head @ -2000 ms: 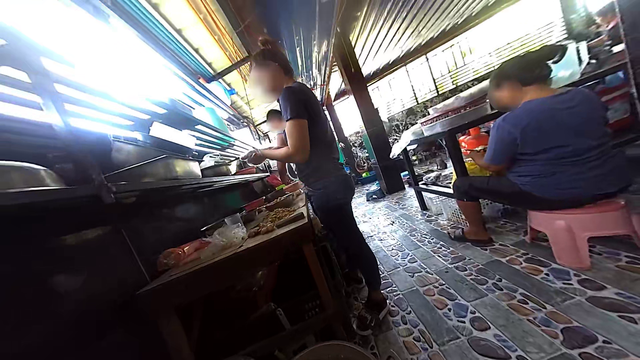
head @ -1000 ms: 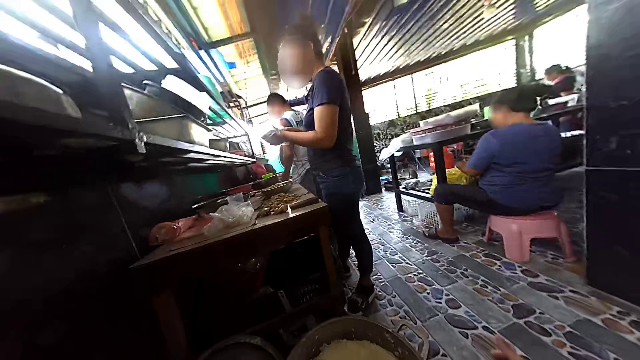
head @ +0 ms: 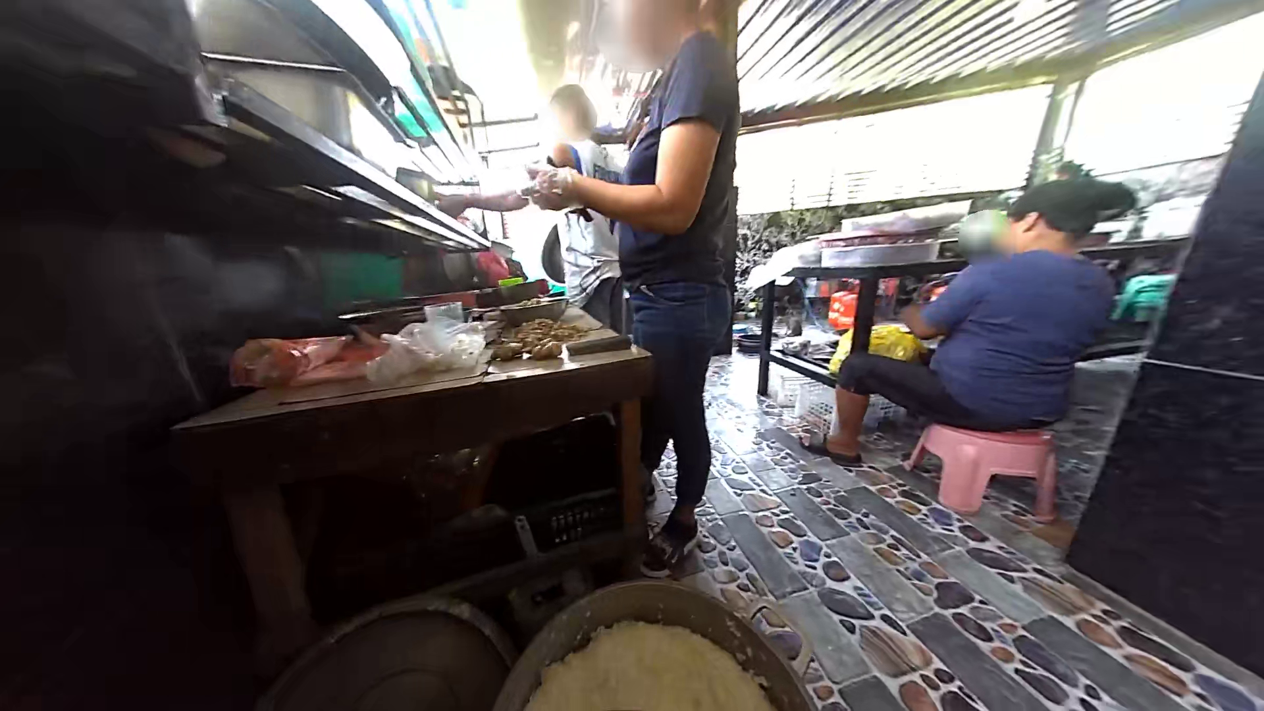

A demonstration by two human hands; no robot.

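Note:
Neither of my hands shows in the head view now. At the bottom edge stands a large metal pot (head: 652, 602) with a pale, grainy food (head: 657, 671) in it, possibly rice. Beside it on the left lies a dark round lid or pan (head: 395, 657). A wooden table (head: 415, 400) on the left bears a crumpled clear plastic bag (head: 430, 348), a reddish plastic bag (head: 296, 360), a heap of chopped brown food (head: 541, 338) and a metal bowl (head: 533, 312).
A person in a dark shirt (head: 681, 148) stands behind the table, wearing clear gloves; another person (head: 591, 197) stands farther back. At right, someone in a blue shirt (head: 1027, 326) sits on a pink plastic stool (head: 987, 464) by a dark table (head: 864, 272). A black pillar (head: 1185, 395) bounds the right.
The view has levelled and swung down, and the pot now shows at the bottom. Part of a hand seen at the lower right one second ago is out of view.

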